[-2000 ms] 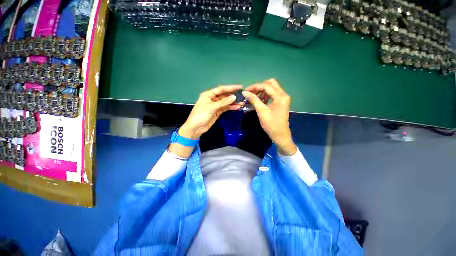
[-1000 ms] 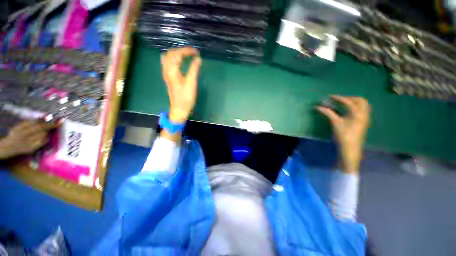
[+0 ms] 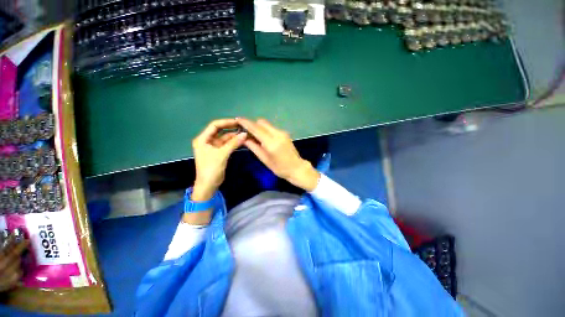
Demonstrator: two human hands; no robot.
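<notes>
My left hand (image 3: 214,151) and my right hand (image 3: 270,147) meet over the front edge of the green mat. Their fingertips are together around a small dark part (image 3: 240,131), mostly hidden by the fingers. Which hand bears it cannot be told; both appear to touch it. Another small dark part (image 3: 344,91) lies alone on the mat to the right, apart from my hands.
A silver-white box (image 3: 289,28) with a dark mechanism stands behind. Clear blister trays (image 3: 162,37) are at the left rear, rows of assemblies (image 3: 455,25) at the right rear. Circuit boards (image 3: 28,164) lie on printed cardboard (image 3: 77,204) at left, where another person's hand (image 3: 11,263) reaches in.
My hands were apart one second ago and are now together at the mat's front edge. A small dark part now lies on the mat at right. The view has shifted and turned.
</notes>
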